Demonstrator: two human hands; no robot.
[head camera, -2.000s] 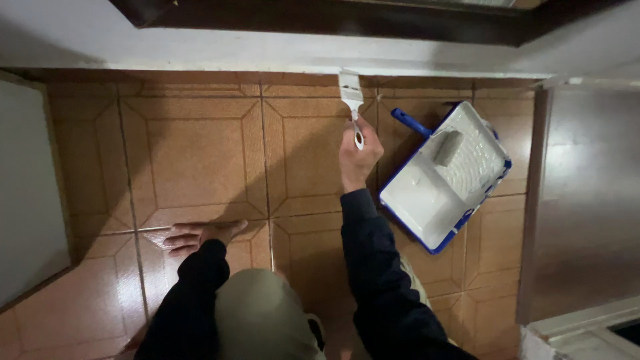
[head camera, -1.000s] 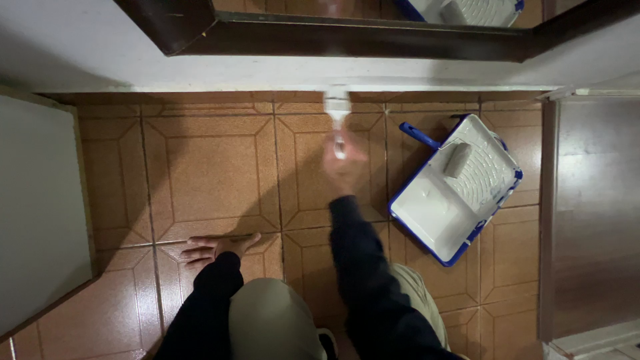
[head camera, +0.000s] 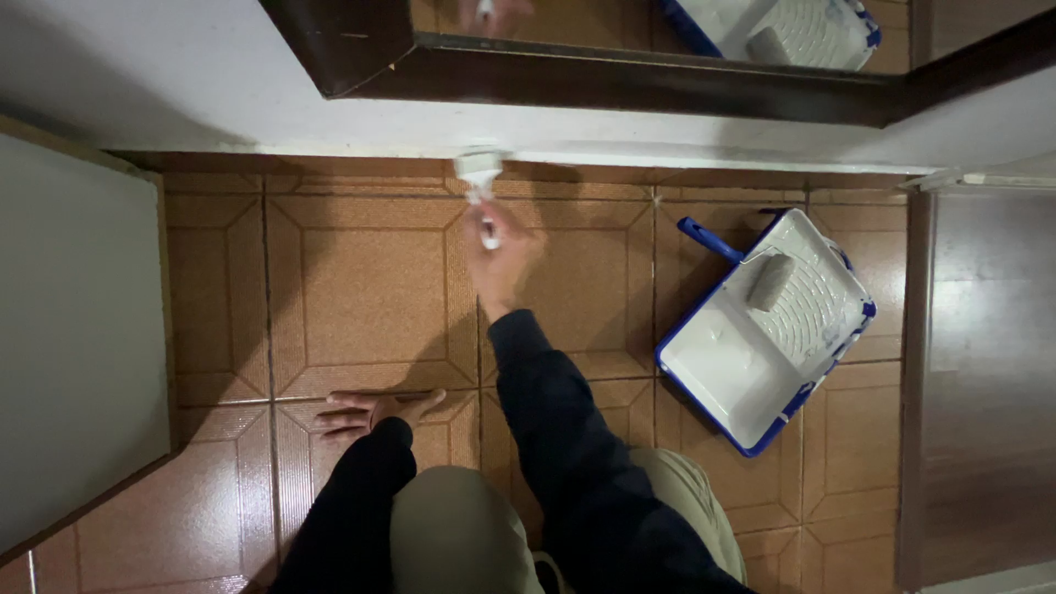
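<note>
My right hand grips the white handle of a flat paintbrush, whose bristles meet the foot of the white wall just above the floor; hand and brush are a little blurred. My left hand rests with spread fingers on the brown floor tiles and holds nothing. To the right of my right hand, a blue-rimmed paint tray with white paint lies slanted on the tiles. A small paint roller with a blue handle sits on the tray's ribbed slope, its handle sticking out over the left edge.
A dark-framed mirror stands low against the wall and reflects the tray and my hand. At the left is a pale panel with a wooden edge. A dark wooden surface borders the tiles at the right. My knees are below.
My right hand has moved left along the foot of the wall with the paintbrush in it. My left hand has stayed on the floor. The view has shifted, showing more of the mirror.
</note>
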